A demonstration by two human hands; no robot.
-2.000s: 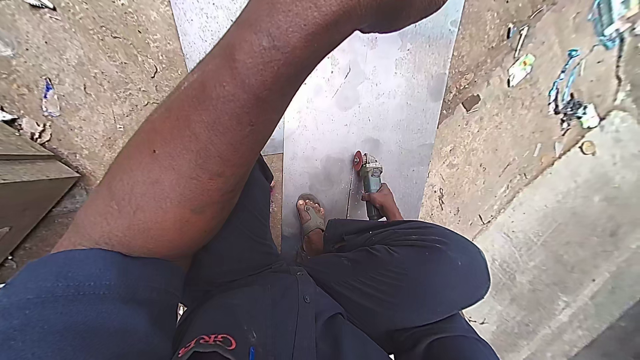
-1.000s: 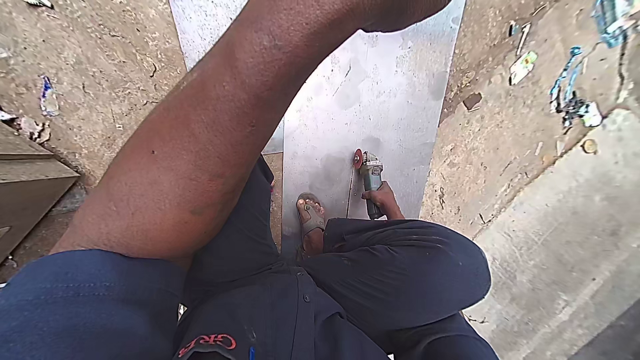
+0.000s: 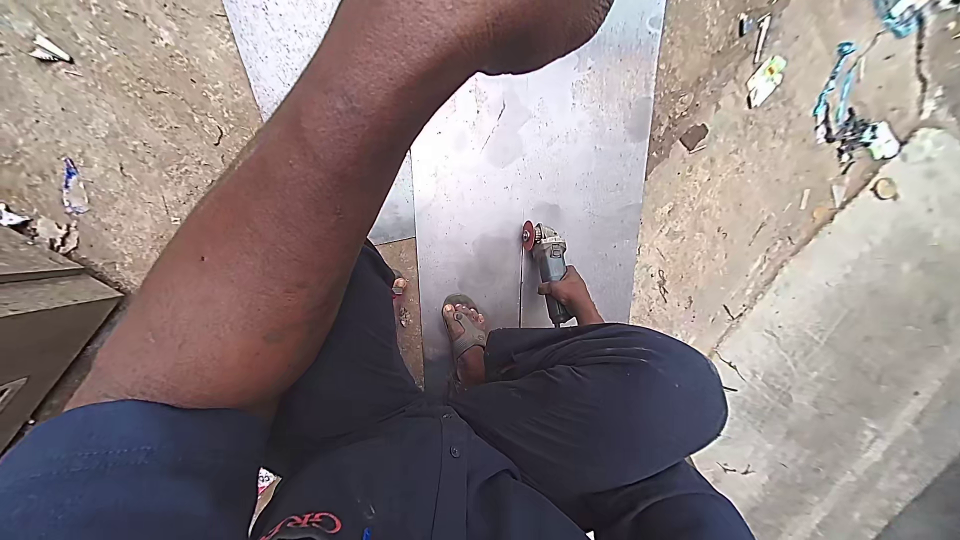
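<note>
My right hand (image 3: 570,291) is closed around the body of an angle grinder (image 3: 551,259), above a large grey metal sheet (image 3: 600,142). The grinder's red disc (image 3: 528,235) is at the upper end of a thin dark straight line in the sheet, which runs down to my trouser leg. Whether the disc touches the metal cannot be told. My left arm crosses the view from the lower left to the top. Only the heel of my left hand (image 3: 551,37) seems to show at the top edge; its fingers are out of view.
My sandalled foot (image 3: 465,330) stands on the sheet, left of the line. A second metal sheet (image 3: 394,206) lies partly hidden beneath my forearm. At left is a box-like object (image 3: 52,315). Litter (image 3: 847,120) lies on the dirt at right, beside a concrete slab (image 3: 847,337).
The grinder and my right hand have shifted slightly left, toward the line in the sheet. My left arm has stayed raised across the view.
</note>
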